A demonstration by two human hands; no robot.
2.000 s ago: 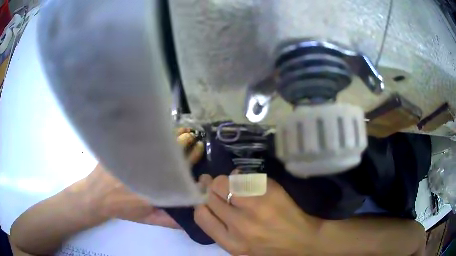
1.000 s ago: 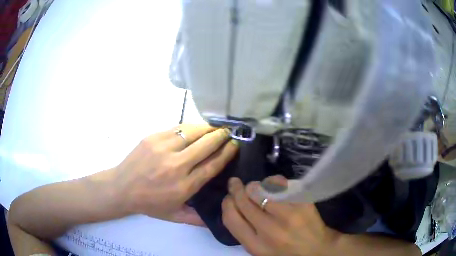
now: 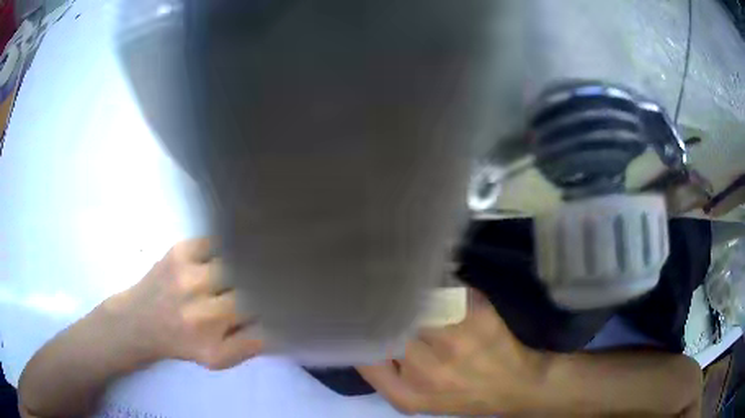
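A big blurred part of the sewing machine head [image 3: 327,188] fills the middle of the view and hides the needle area. Black cloth [image 3: 523,286] lies right of it, and a small edge of cloth shows below it. My left hand [image 3: 200,306] is on the left, fingers bent, its fingertips hidden behind the machine part; what it holds cannot be seen. My right hand [image 3: 457,363] is at the lower middle on the cloth's edge, its fingertips partly hidden. The ribbed tension dial [image 3: 600,249] stands out in front of the cloth.
The white table [image 3: 90,196] spreads on the left, with ruler marks along its front edge. A crumpled clear plastic bag [image 3: 727,273] lies at the far right. A thin thread runs down the upper right of the machine.
The view has shifted, so the machine head now covers the needle area. My left hand appears farther left with its fingers bent. The dial shows nearer and larger.
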